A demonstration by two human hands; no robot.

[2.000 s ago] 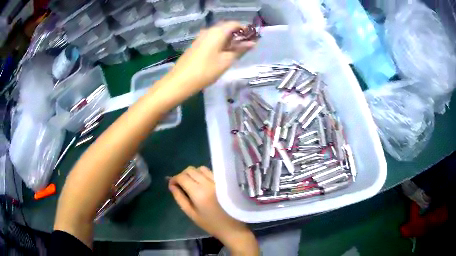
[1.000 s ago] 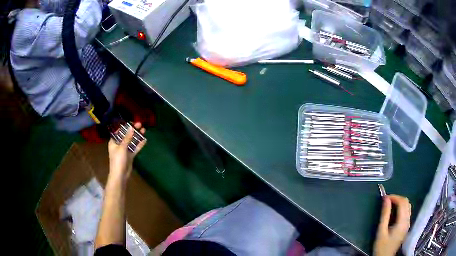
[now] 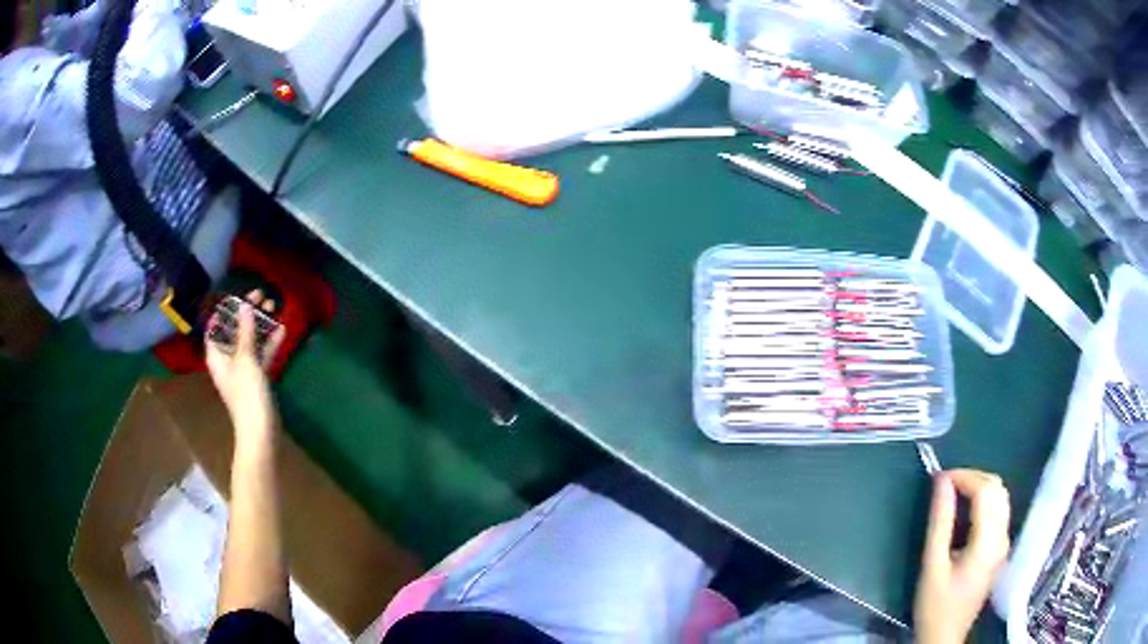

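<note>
My left hand point(image 3: 239, 365) is at the far left, off the bench, and holds several silver cylinders point(image 3: 244, 325) side by side at the end of a black ribbed hose point(image 3: 111, 164). My right hand point(image 3: 967, 541) rests at the bench's lower right, its fingers closed around a slim silver tool point(image 3: 929, 458) whose tip points at the packing box. The clear packing box point(image 3: 705, 415) holds rows of silver cylinders with red lead wires along the middle. The rest of the tool is hidden by the fingers.
The large tub point(image 3: 1051, 440) of jumbled cylinders is at the right edge. A box lid point(image 3: 988, 296), second small box point(image 3: 906, 107), loose cylinders point(image 3: 764, 171), orange-handled cutter point(image 3: 485, 171), white bag point(image 3: 541, 69) and grey unit point(image 3: 302, 50) lie beyond. An open carton point(image 3: 107, 541) stands below left.
The view has swung from the tub to the packing box and hose. My left hand, with cylinders, is now at the hose end and tilted more than a second ago. My right hand stays near the packing box.
</note>
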